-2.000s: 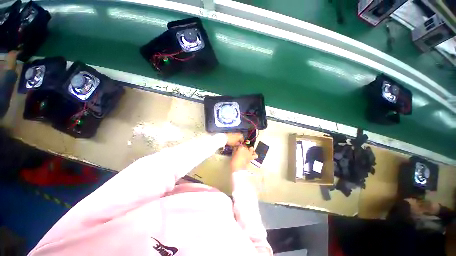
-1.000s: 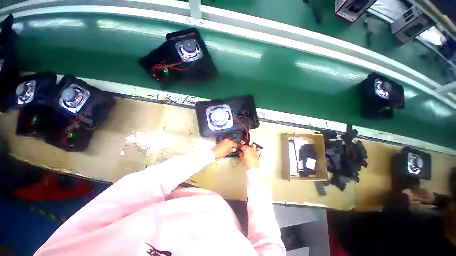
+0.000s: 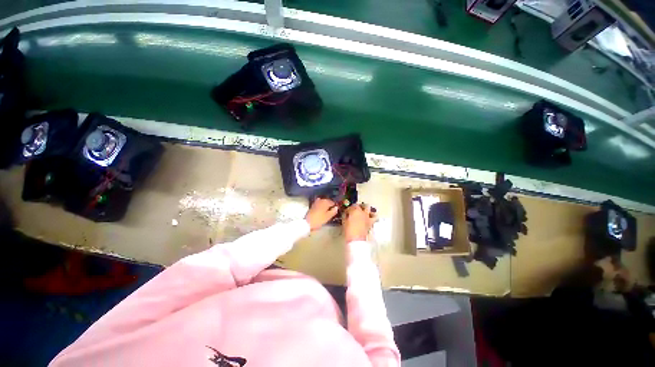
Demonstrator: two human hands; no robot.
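An open black speaker housing [image 3: 291, 166] lies at the belt edge of the bench, with a round silver driver [image 3: 313, 168] in its larger half and red wires to the right. The smaller half [image 3: 346, 193] lies toward me, mostly hidden by my hands. My left hand [image 3: 321, 213] is on its left side, fingers bent onto it. My right hand [image 3: 358, 221] is on its right side, with a small dark piece at the fingertips. What each finger grips is too small to tell.
A brown carton [image 3: 465, 222] with black and white pieces stands to the right, beside a heap of black pads [image 3: 497, 218]. Other open housings lie at left [image 3: 97, 168] and on the green belt [image 3: 402, 107]. Pale scraps [image 3: 215, 203] lie left of my hands. Another person's hands [image 3: 612, 274] are at far right.
The black-and-white card seen beside my right hand two seconds ago no longer lies flat there. My right hand has turned more upright beside the smaller half. The camera view has shifted slightly.
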